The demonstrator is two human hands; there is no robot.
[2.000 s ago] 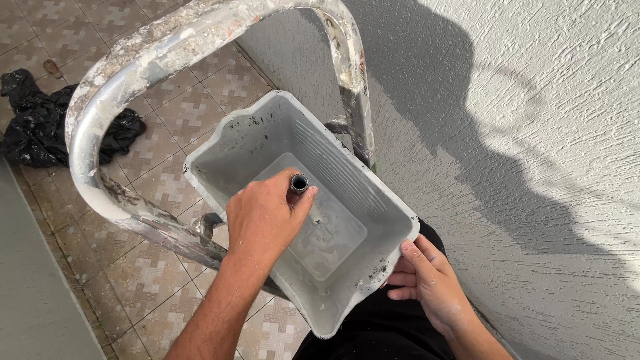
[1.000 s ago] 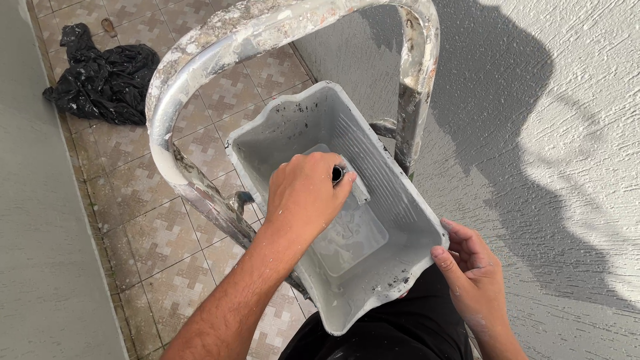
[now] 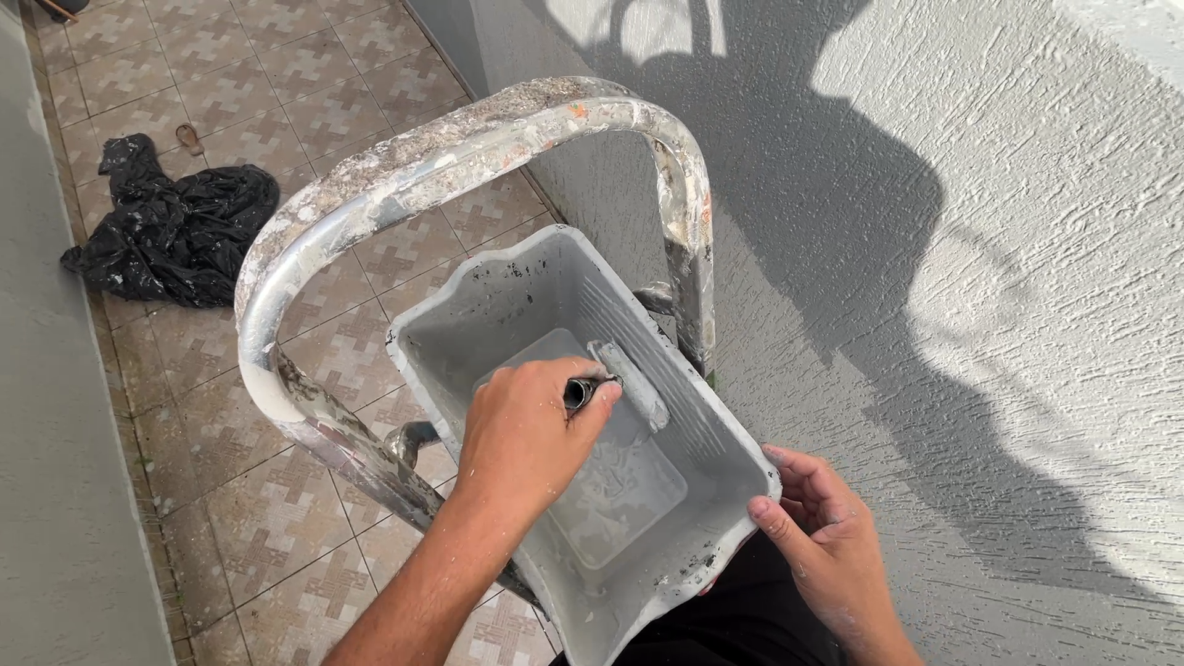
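My left hand (image 3: pixel 532 430) is closed round the dark handle (image 3: pixel 580 394) of a paint roller, inside a grey plastic paint tray (image 3: pixel 731 555). The handle's hollow end points up at me. Beyond my fingers, the grey-coated roller sleeve (image 3: pixel 631 387) lies against the tray's ribbed side wall. Thin grey paint (image 3: pixel 615 490) covers part of the bottom. My right hand (image 3: pixel 823 536) grips the tray's near right corner, thumb on the rim and fingers outside. The roller's frame is mostly hidden by my left hand.
A paint-crusted metal ladder rail (image 3: pixel 444 157) arches behind and left of the tray. A textured grey wall (image 3: pixel 1045 240) rises on the right, a smooth wall (image 3: pixel 55 444) on the left. On the tiled floor (image 3: pixel 231 481) lies a crumpled black plastic bag (image 3: pixel 185 231).
The roller sleeve, hidden behind my left hand two seconds ago, now shows against the ribbed side of the tray. My right hand has stayed at the tray's corner.
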